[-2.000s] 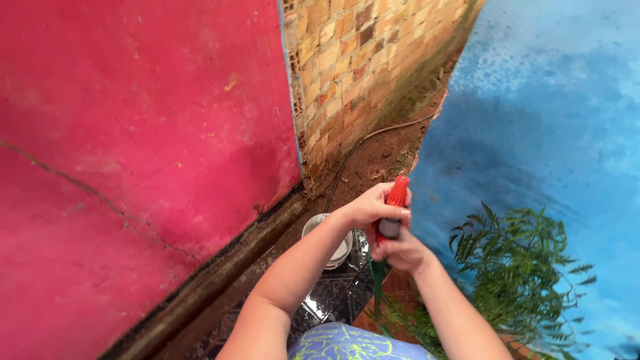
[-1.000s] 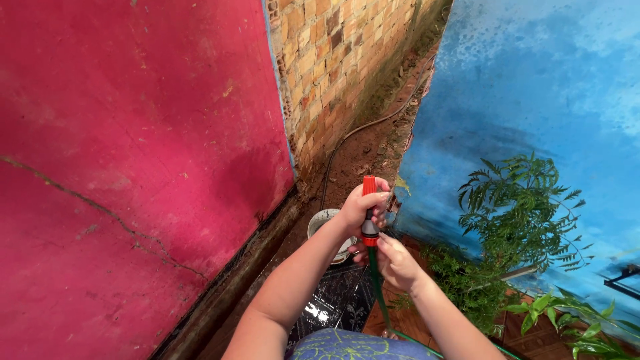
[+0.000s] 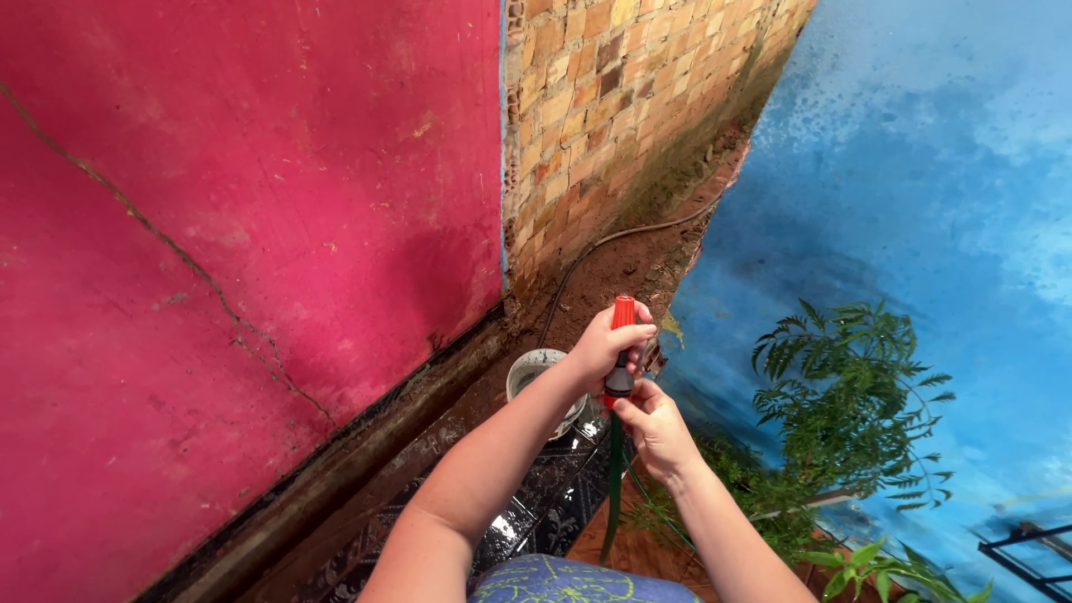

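Note:
My left hand (image 3: 615, 343) is wrapped around the upper part of a hose nozzle (image 3: 620, 383), whose ribbed red tip (image 3: 624, 311) points up and away from me. Below it, my right hand (image 3: 659, 425) pinches the red collar at the nozzle's lower end with thumb and fingers. From that end a green garden hose (image 3: 614, 494) hangs down toward my body. No water is seen leaving the tip. Behind my left forearm stands a white bucket (image 3: 536, 366), partly hidden by the arm.
Wet dark patterned tiles (image 3: 553, 502) lie below. A pink wall (image 3: 335, 209) rises at left, a brick wall (image 3: 578, 109) ahead, a blue wall (image 3: 904, 209) at right. A thin hose (image 3: 636, 230) crosses the soil. Leafy plants (image 3: 846, 402) and a black metal frame (image 3: 1026, 557) are at right.
Both hands stay on the nozzle throughout. Two seconds ago they were closer together, with the nozzle's tip leaning right; now it stands straighter. The view has shifted somewhat.

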